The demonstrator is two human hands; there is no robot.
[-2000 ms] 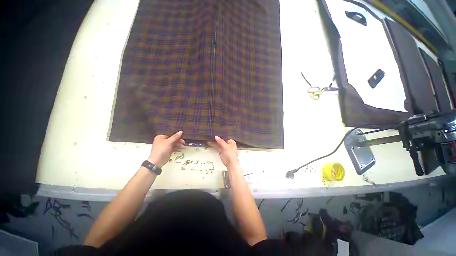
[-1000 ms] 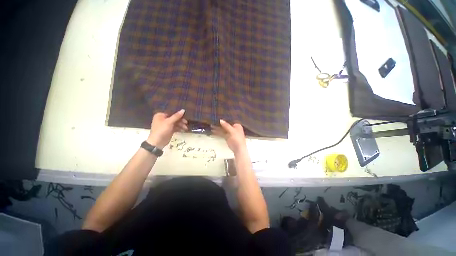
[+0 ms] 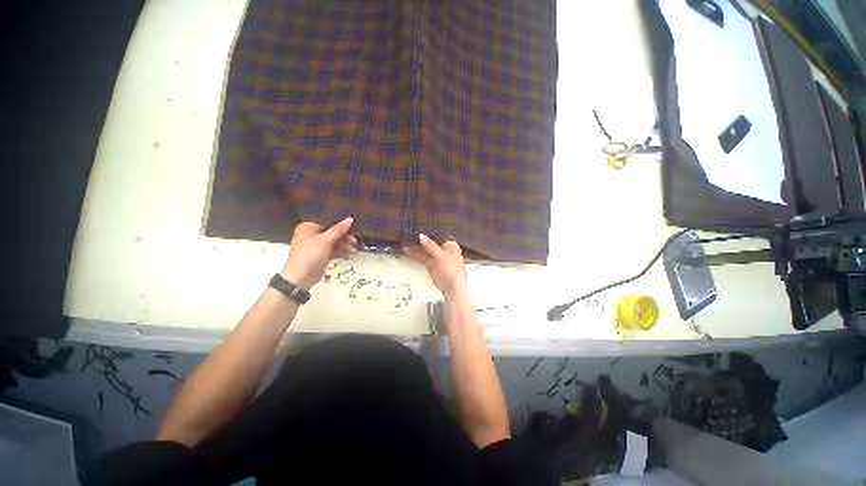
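The plaid fabric ply, brown with blue and orange-tan checks, lies on the lay with a dark line running lengthwise down it. My left hand pinches its near edge left of that line, thumb on top. My right hand pinches the same edge just right of the line. The fingertips under the cloth are hidden. Small shiny bits show at the edge between my hands. The cloth ripples a little above my left hand.
Dark specks lie before me on the cream table. To the right are gold-handled scissors, a yellow tape roll, the cutting machine's base plate with its cable, and a white sheet framed by dark cloth. Dark fabric fills the left.
The view has shifted, so the table sits differently in the picture. Both hands keep hold of the near edge. The ripples in the ply have changed, and a grey shape at the lower right has moved.
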